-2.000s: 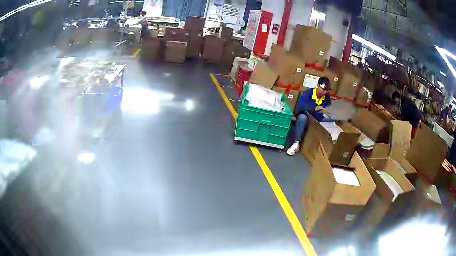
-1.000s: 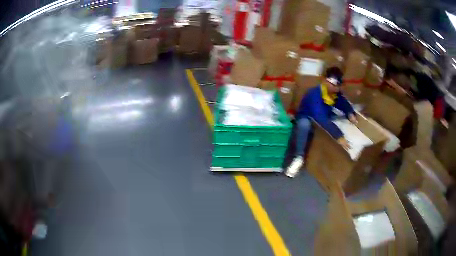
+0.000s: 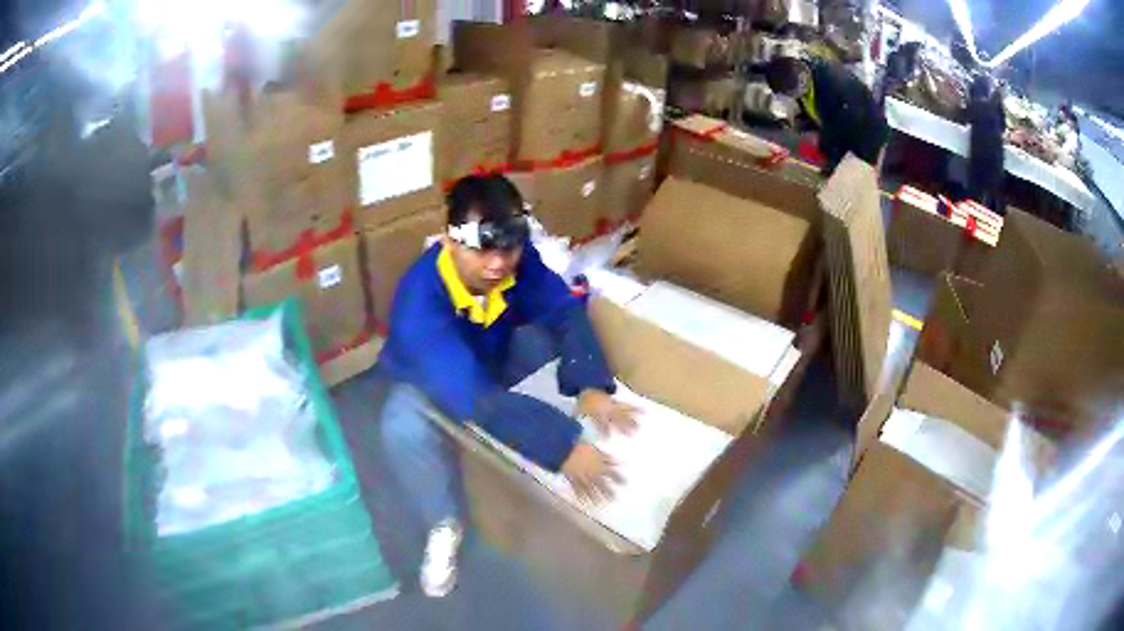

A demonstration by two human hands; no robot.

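Observation:
Neither of my hands is in the picture. Nearest in front of me is an open tan carton point(image 3: 561, 542) with a flat white sheet or pad point(image 3: 659, 462) inside. A seated person point(image 3: 431, 333) in a blue top with a yellow collar presses both hands on the white sheet. To the left stands a green plastic crate point(image 3: 265, 561), filled with white, shiny plastic-covered packets point(image 3: 234, 425).
Stacked closed cartons point(image 3: 542, 117) with red tape stand behind the person. Another open carton point(image 3: 881, 530) with white contents is at right. Folded cardboard point(image 3: 859, 284) stands upright near it. Another person point(image 3: 844, 111) bends over at the back. The left edge and lower right are blurred.
The view has moved closer and turned right. The green crate and the seated person now appear larger and further left. The person's hands remain at the carton, now flat on the white sheet.

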